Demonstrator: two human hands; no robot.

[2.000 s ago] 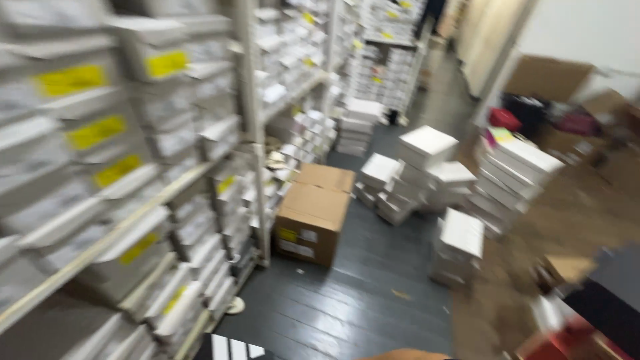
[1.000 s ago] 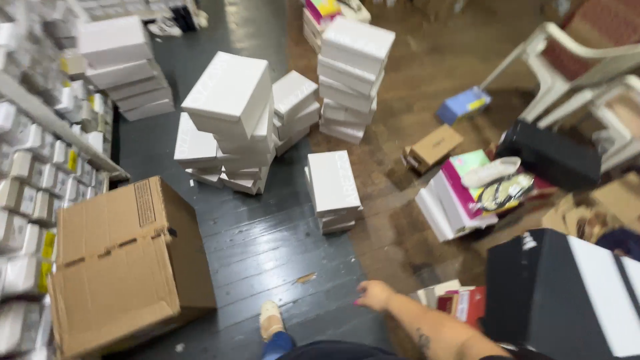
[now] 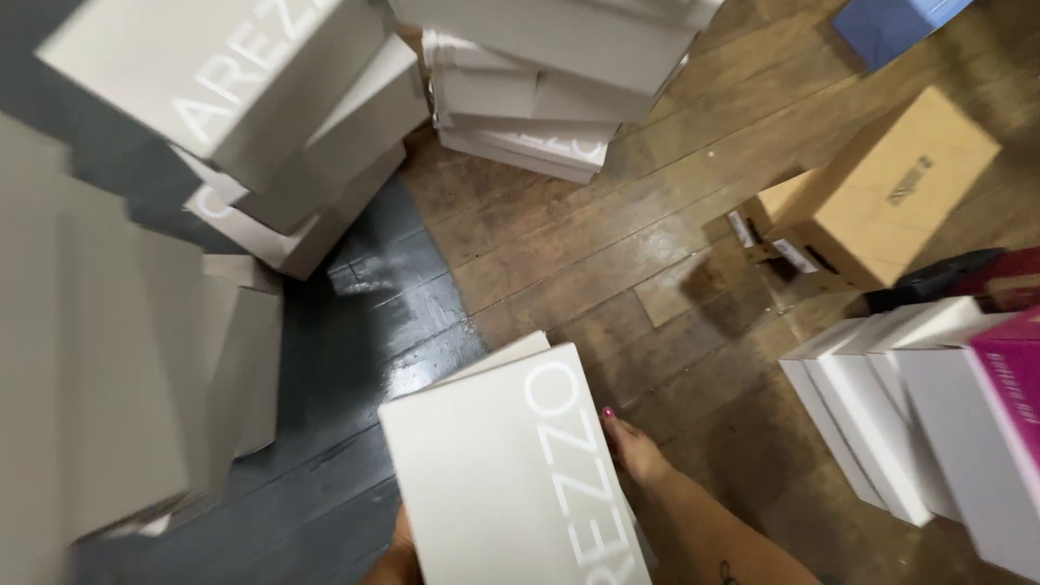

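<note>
A short stack of white cardboard shoeboxes (image 3: pixel 504 479) stands at the bottom centre, its top lid bearing large white lettering. My right hand (image 3: pixel 638 451) is at the right side of the stack, thumb near the upper edge and the other fingers hidden. On the opposite side, my left hand (image 3: pixel 400 540) touches the box edge, mostly concealed by the box and cut off by the frame. Whether the stack is lifted off the floor cannot be told.
Stacked shoeboxes (image 3: pixel 276 106) lean at the upper left, with more stacks at the left edge (image 3: pixel 114 341) and top centre (image 3: pixel 561 73). A tan cardboard box (image 3: pixel 902 195), a blue box (image 3: pixel 894 28) and white boxes (image 3: pixel 934 406) with a magenta one (image 3: pixel 1011 366) lie right.
The view has moved down close to the box stacks. My right hand, free over the floor a second ago, is now at the small stack, and my left hand has come into view.
</note>
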